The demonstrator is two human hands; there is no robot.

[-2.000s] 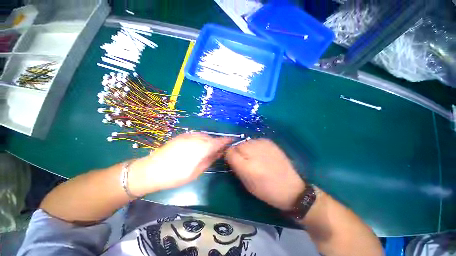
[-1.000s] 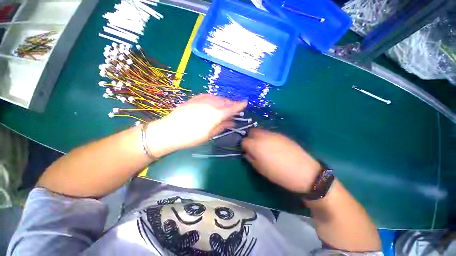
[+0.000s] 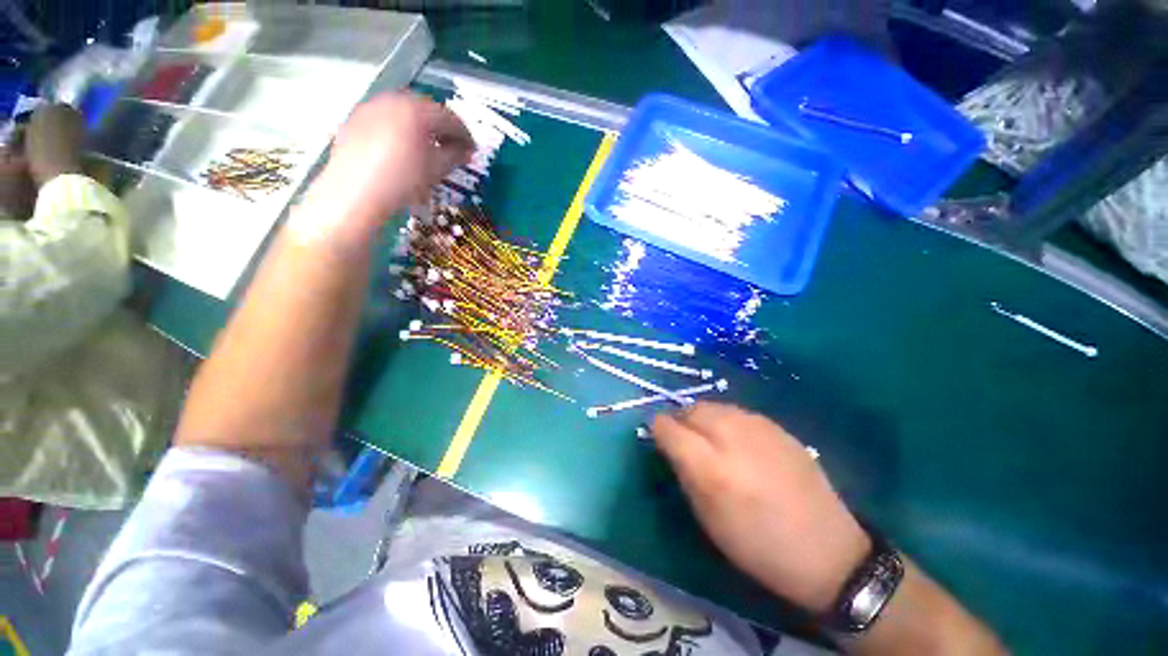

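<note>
My left hand [image 3: 395, 154] is at the near end of the white sleeving tubes [image 3: 493, 118], above the coloured pile; its fingers are blurred and whether they grip a tube cannot be told. My right hand [image 3: 724, 474] is low over the bench, fingertips at the end of a white sleeved lead [image 3: 640, 400]; its grip is hidden. Several white sleeved leads lie crossed just above it. The pre-wired connector leads [image 3: 480, 282], white heads to the left, lie in a pile. Blue wires [image 3: 685, 297] lie below the blue tray [image 3: 810, 256], which holds white wires [image 3: 702, 199].
A second blue tray [image 3: 929, 160] with one lead stands behind. A compartment box [image 3: 211, 244] is at left, beside another person's sleeve [image 3: 77, 256]. One white lead [image 3: 1044, 329] lies alone at right. Clear bags [image 3: 1050, 115] are at the rear right.
My left hand has moved from the middle up and left to the white tubes. My right hand stays near the white leads, which are now uncovered. The view has shifted left, showing another person.
</note>
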